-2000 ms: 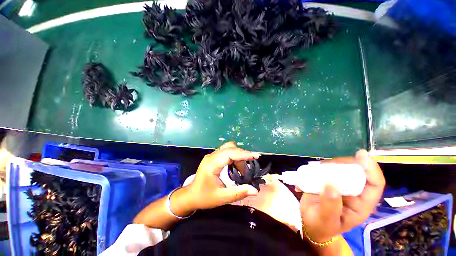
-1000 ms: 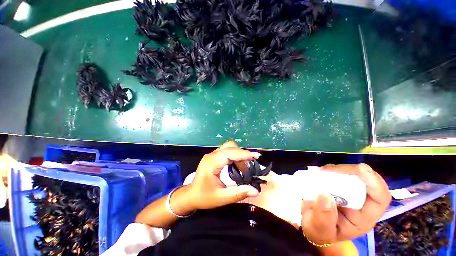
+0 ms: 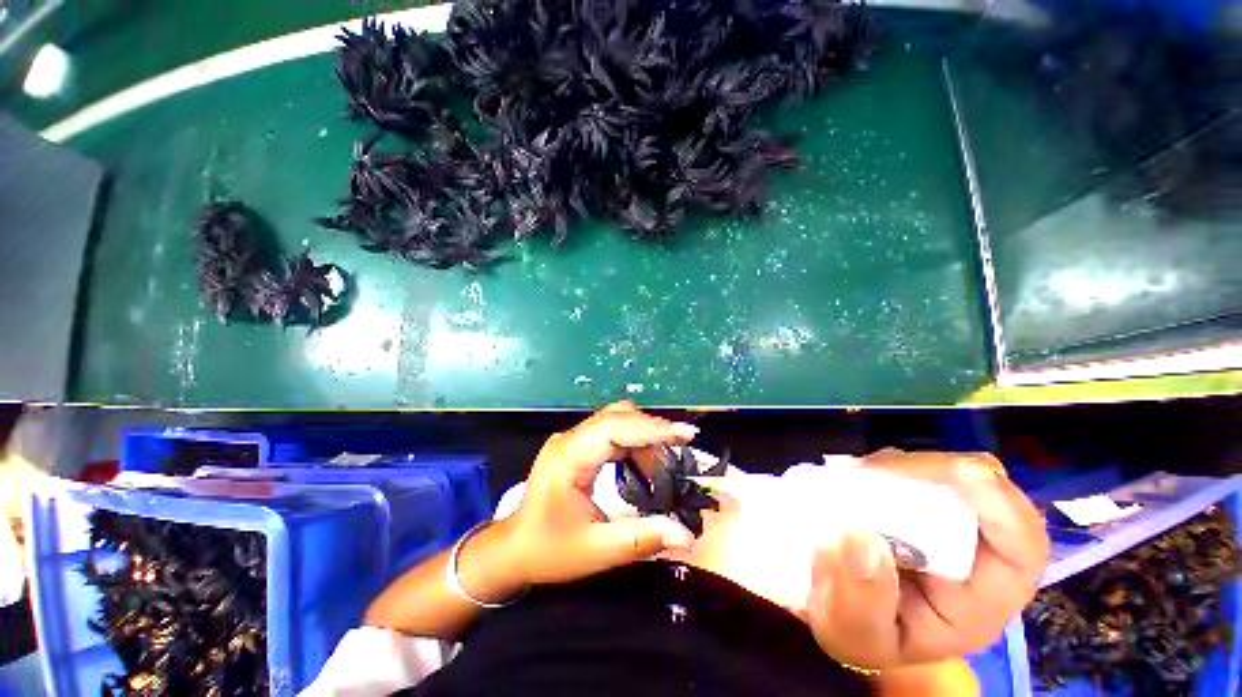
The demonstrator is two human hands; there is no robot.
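My left hand [image 3: 579,511] holds a black spiky piece [image 3: 672,486] between thumb and fingers, below the table's front edge. My right hand [image 3: 940,572] is shut around a white glue bottle [image 3: 915,517], with a dark mark on its side. The bottle's nozzle points left toward the piece, but its tip is washed out in glare, so I cannot tell if it touches. A large pile of black spiky pieces [image 3: 599,123] lies on the green table. A small group of black pieces [image 3: 252,266] lies at the table's left.
Blue bins with black and gold-brown pieces stand at the lower left [image 3: 279,572] and lower right [image 3: 1144,524], the right one with a white paper label [image 3: 1094,509]. A clear divider [image 3: 973,218] is on the right. A grey panel [image 3: 48,259] is at the left end.
The bottle has turned in my right hand, showing its dark mark, and has shifted slightly down and left. My left hand still holds the piece. The view has shifted slightly.
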